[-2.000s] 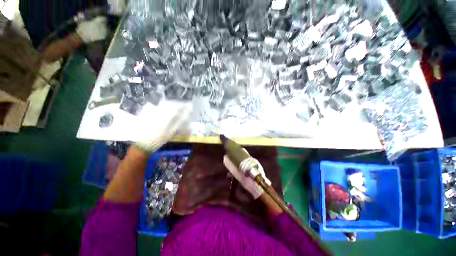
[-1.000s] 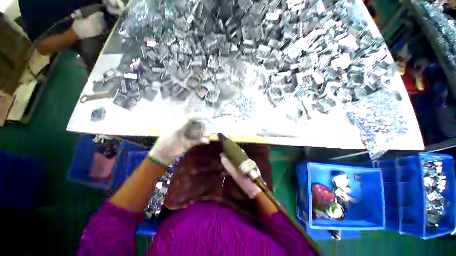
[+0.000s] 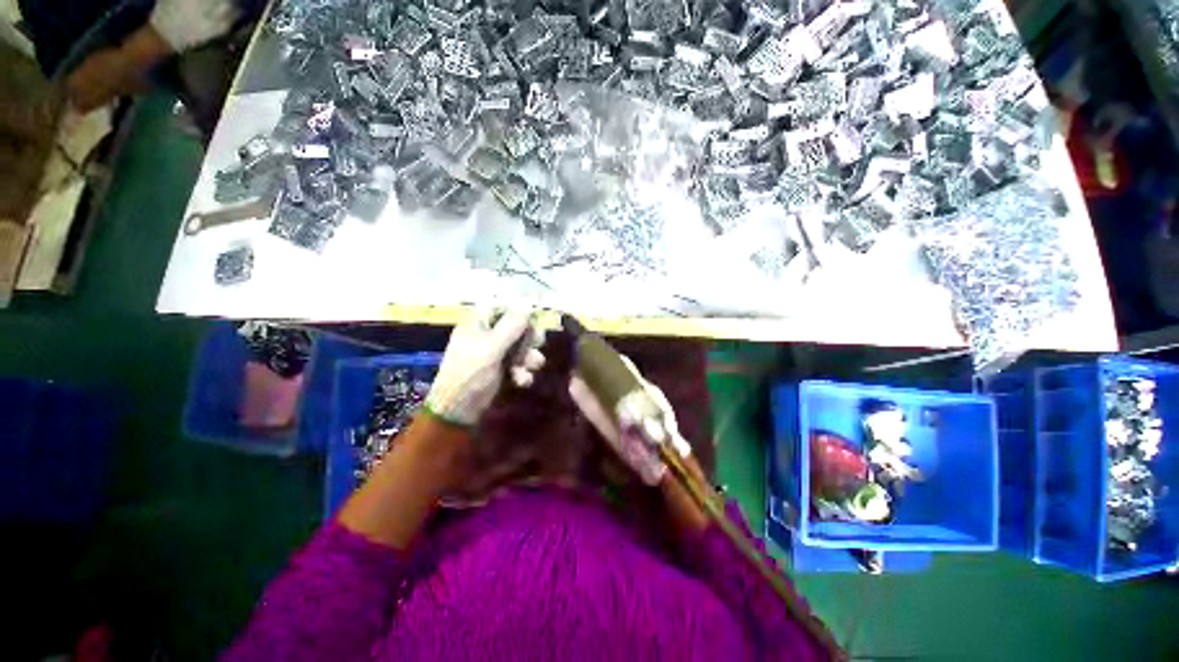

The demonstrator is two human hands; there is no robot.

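Note:
My left hand [image 3: 489, 365], in a white knit glove, is at the table's front edge with its fingers curled together. Whether it holds a small part is too unclear to tell. My right hand [image 3: 630, 420], also gloved, is closed around an olive-grey hose-fed tool [image 3: 604, 369]. The tool's dark narrow tip points up and left, close to my left fingers. Grey metal housings [image 3: 530, 194] lie heaped on the white table. Small thin bright bits [image 3: 621, 239] lie in front of the heap.
A flat ringed wrench [image 3: 230, 216] and a single housing [image 3: 234, 266] lie at the table's left. A glittering bag [image 3: 1002, 265] hangs over the front right edge. Blue bins [image 3: 963, 511] stand below on both sides. Another person's gloved hand [image 3: 194, 18] is at upper left.
My left hand first came back from the heap with a grey piece; now its fingers are curled by the tool tip and that piece is not clearly visible. The right hand keeps its grip.

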